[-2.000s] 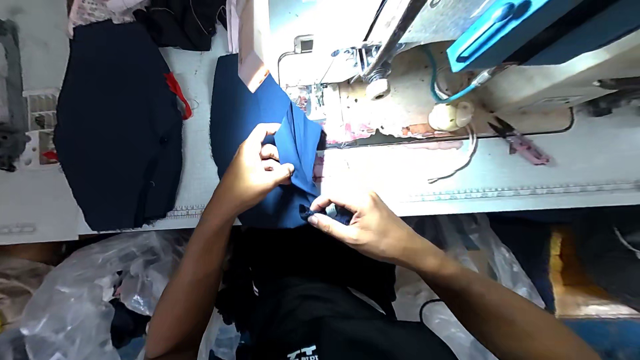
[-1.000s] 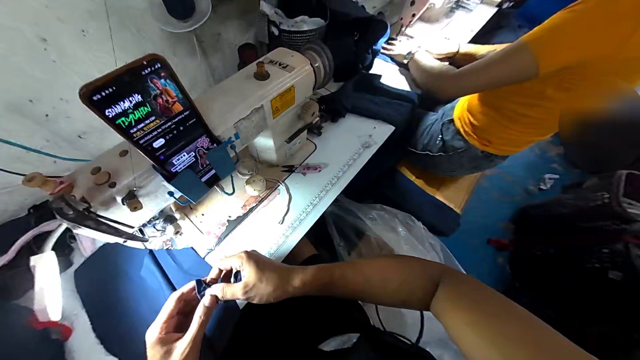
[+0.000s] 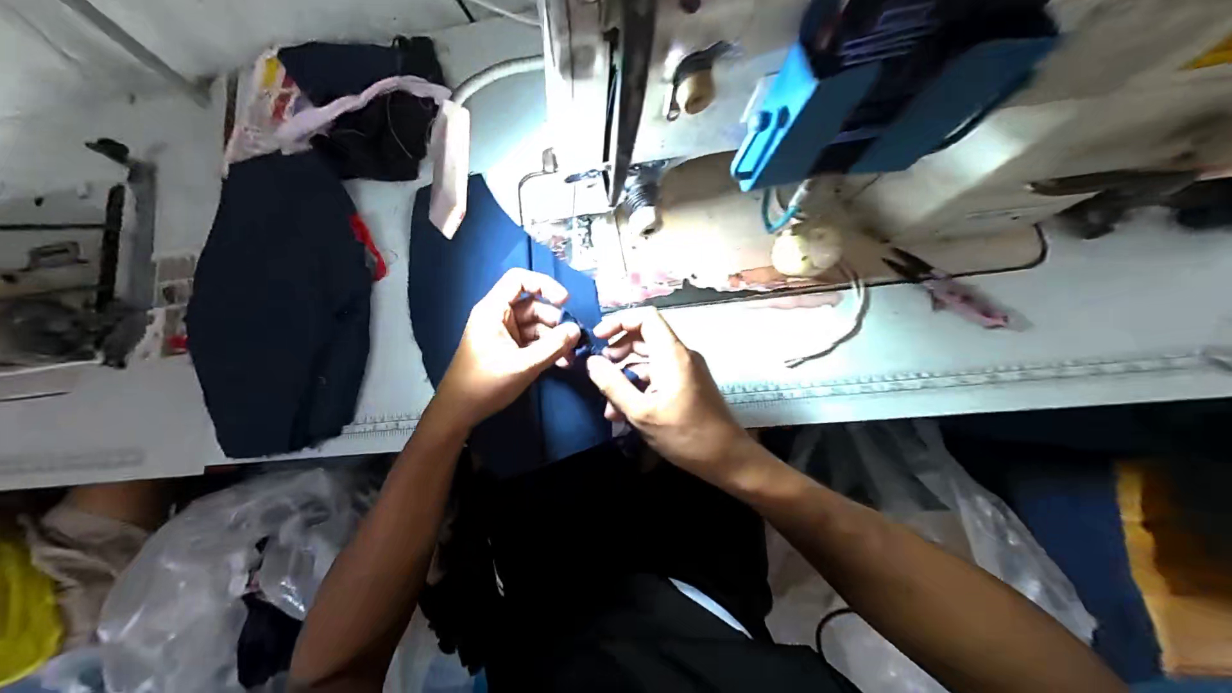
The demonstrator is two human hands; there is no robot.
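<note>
Navy blue fabric lies on the sewing machine table, its right part under my hands. My left hand pinches a small dark blue bit of cloth between thumb and fingers. Close beside it on the right, my right hand grips the same bit from the other side. What the bit is exactly is too small to tell. The sewing machine's needle area is lit, just beyond my hands. A stack of dark navy cut fabric rests to the left, with a red piece at its edge.
Pink-handled thread snips lie right of the machine bed. A phone in a blue holder is fixed to the machine. A measuring tape strip runs along the table's front edge. Clear plastic bags hang below the table.
Two seconds ago my hands were farther apart on the folded blue fabric; now their fingertips meet at a small bit of it. The view swung right and came back.
</note>
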